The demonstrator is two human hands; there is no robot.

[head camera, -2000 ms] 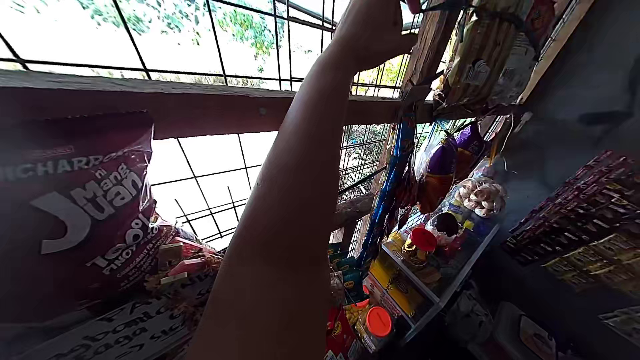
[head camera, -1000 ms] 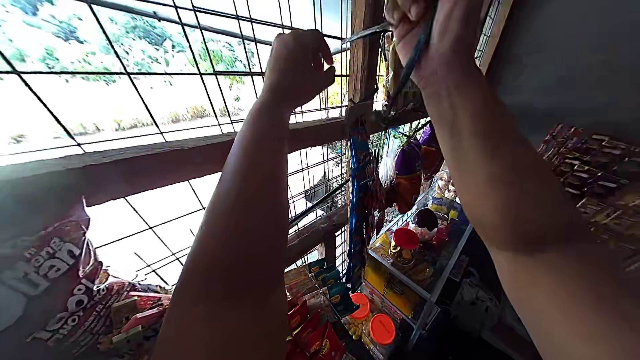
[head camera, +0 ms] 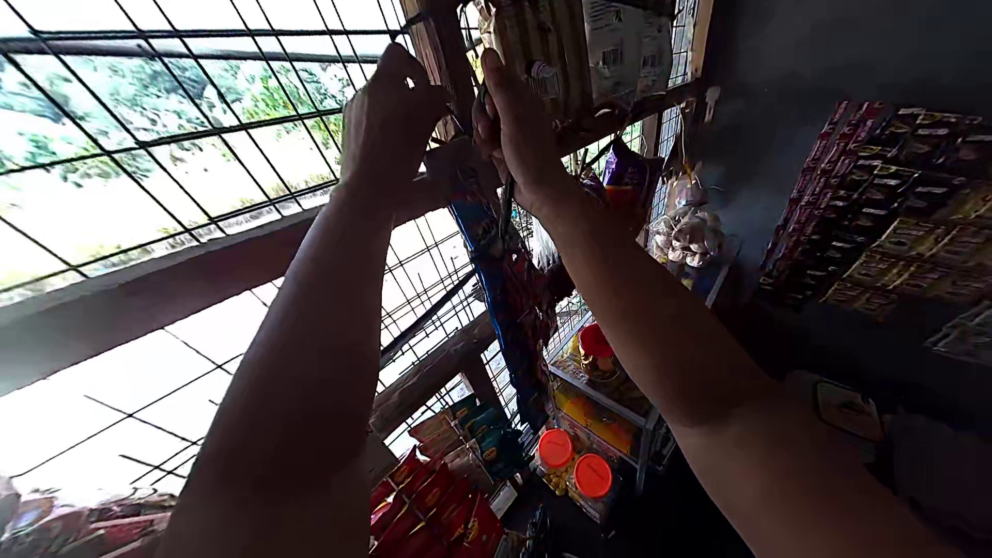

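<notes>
Both my hands are raised at a dark wooden post (head camera: 438,54) beside the wire grid window. My left hand (head camera: 391,116) has its fingertips pinched at the post, around what looks like a thin dark cord. Just right of the post, my right hand (head camera: 515,136) is closed on a dark strap or cord (head camera: 506,211), whose lower end hangs below the palm. Strips of blue and dark sachets (head camera: 496,287) hang directly beneath both hands. What lies between the fingers is partly hidden in shadow.
A wooden rail (head camera: 155,287) crosses the wire grid (head camera: 186,116). Hanging packs (head camera: 570,62) are near my right fingers. Lower down are red packets (head camera: 442,504), jars with orange lids (head camera: 594,475) and a glass display case (head camera: 601,403). Sachet strips (head camera: 891,209) hang on the right wall.
The left hand, apart from the post one second ago, is now at it. My right hand, not seen two seconds ago, has come down beside the post. The view has shifted.
</notes>
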